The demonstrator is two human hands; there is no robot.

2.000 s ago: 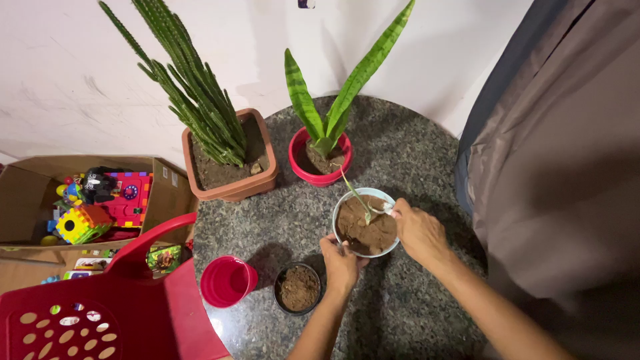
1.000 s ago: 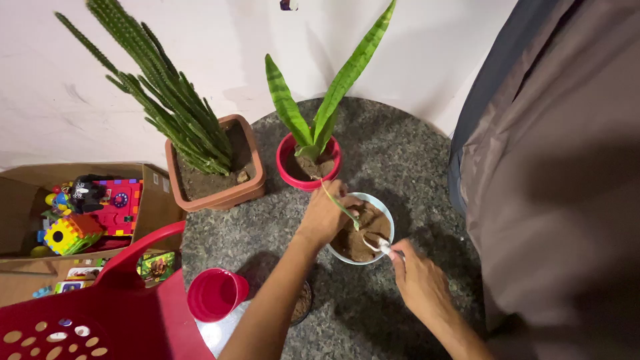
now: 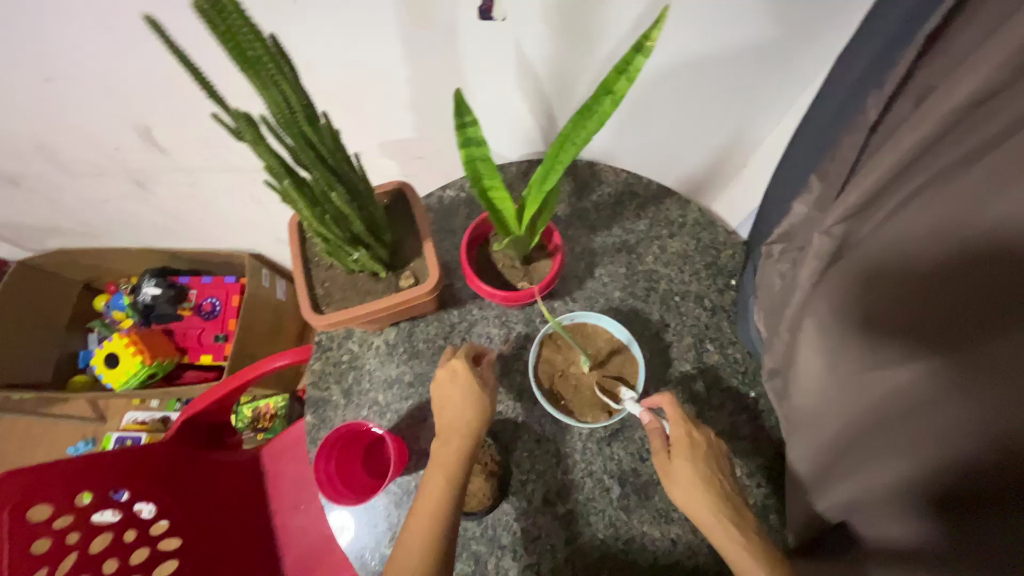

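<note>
A light-blue rimmed pot (image 3: 586,369) of brown soil holds a thin green shoot (image 3: 566,336) that leans up to the left. My right hand (image 3: 690,448) grips a small white hand rake (image 3: 629,399), its curved tines in the soil at the pot's lower right. Left of this pot, my left hand (image 3: 466,390) hovers with fingers curled; whether it holds anything is hidden. Under my left wrist, a dark pot (image 3: 485,480) with brown material is partly covered. A red plastic cup (image 3: 360,463) stands to its left, its inside in view.
A snake plant in a red pot (image 3: 512,294) and a cactus-like plant in a square terracotta-coloured planter (image 3: 364,316) stand at the back of the granite table (image 3: 640,208). A red chair (image 3: 200,496) and a cardboard box of toys (image 3: 272,320) are left; brown fabric (image 3: 904,304) hangs right.
My left hand has moved left, away from the shoot and the light-blue pot, where it was a second ago. My right hand remains at the pot's right side with the rake.
</note>
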